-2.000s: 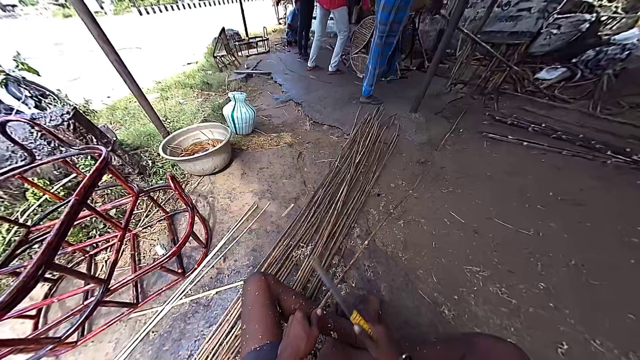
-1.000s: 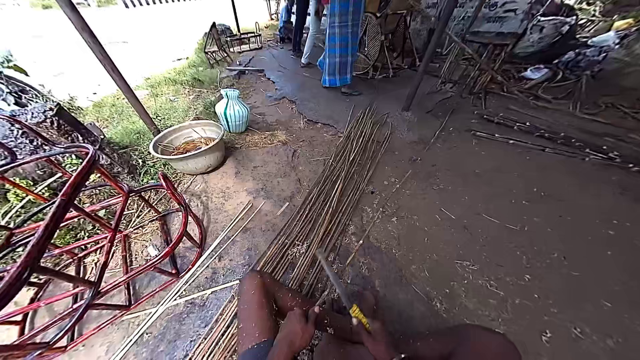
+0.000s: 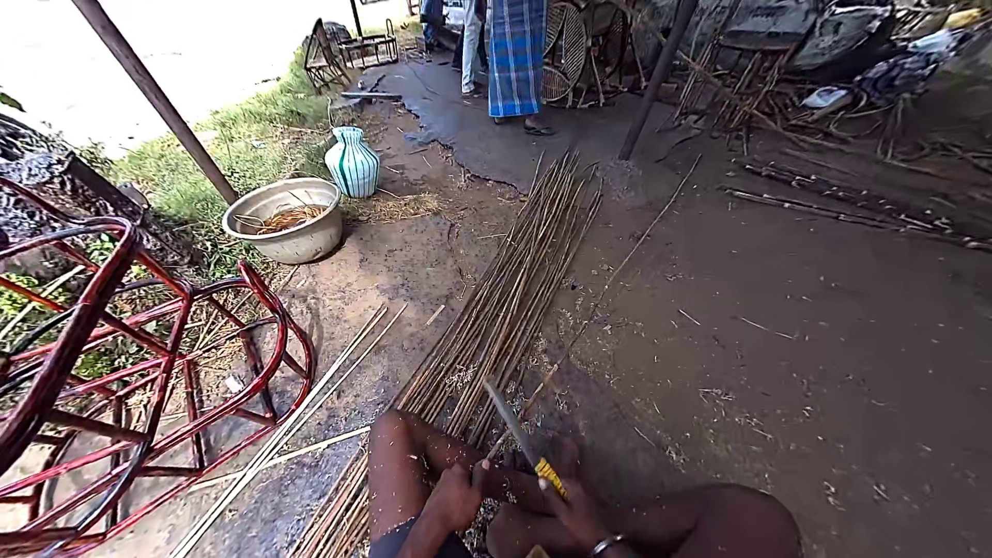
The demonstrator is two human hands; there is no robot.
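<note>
My right hand (image 3: 572, 504) is closed around the yellow-wrapped handle of a knife (image 3: 515, 426), whose long blade points up and left. My left hand (image 3: 456, 496) grips a thin cane (image 3: 601, 298), which runs from near its thumb, behind the blade, away over the ground to the upper right. A long bundle of brown canes (image 3: 504, 302) lies on the ground in front of my bent legs and passes beside my left knee. Pale shavings are scattered on the bundle and around it. Several pale split strips (image 3: 310, 407) lie left of the bundle.
Red cane furniture frames (image 3: 167, 364) stand at left. Beyond them are a metal basin (image 3: 302, 240) with cane strips in it and a striped pot (image 3: 353, 167). Poles (image 3: 659, 77) rise from the ground. People (image 3: 515, 62) stand at the back, near woven chairs (image 3: 562, 54); more canes (image 3: 852, 201) lie at right.
At the back, the person in the blue checked cloth has moved left from beside the pole's left side. My hands keep their holds on the knife and the cane.
</note>
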